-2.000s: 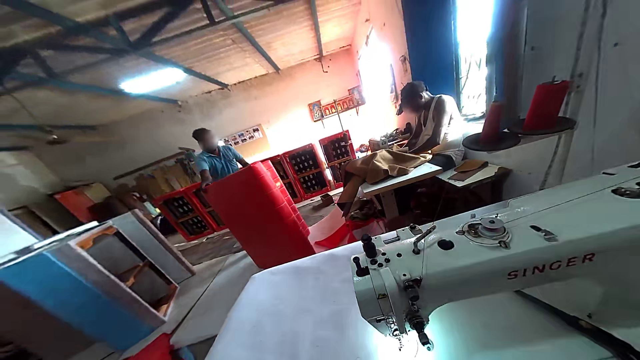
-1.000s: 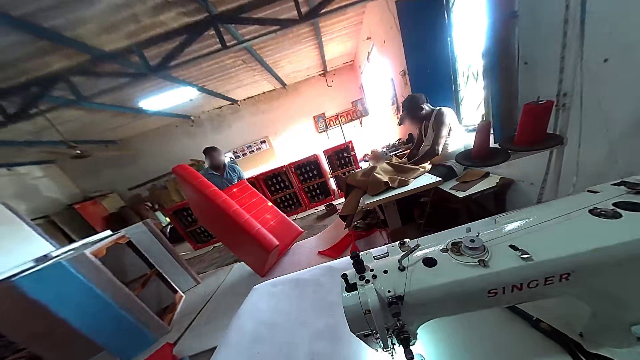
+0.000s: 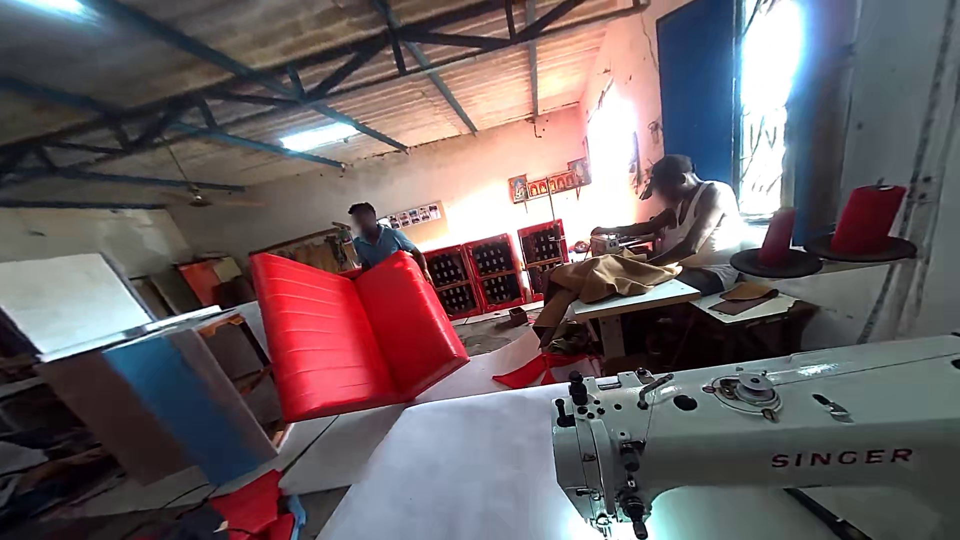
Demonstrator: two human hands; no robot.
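Neither my left hand nor my right hand is in the head view. In front of me at the right stands a white Singer sewing machine (image 3: pixel 750 427), its lamp lit near the needle. Its white table (image 3: pixel 465 457) stretches away to the left. Beyond that table, a red upholstered seat with a ribbed backrest (image 3: pixel 322 337) rests tilted on a pale surface, with a person in a blue shirt (image 3: pixel 382 244) behind it. Two cones of red thread (image 3: pixel 866 221) stand on dark round holders at the right wall.
A co-worker in a white vest (image 3: pixel 701 217) sits at another sewing table with brown fabric (image 3: pixel 615 277). Red frames with dark webbing (image 3: pixel 491 274) lean by the far wall. At the left are a box-like wooden frame (image 3: pixel 187 405) and red material (image 3: pixel 251 510) low down.
The red upholstered seat has turned and tipped, so its ribbed backrest and smooth seat part now face me. The person in the blue shirt remains behind it. The view has shifted somewhat.
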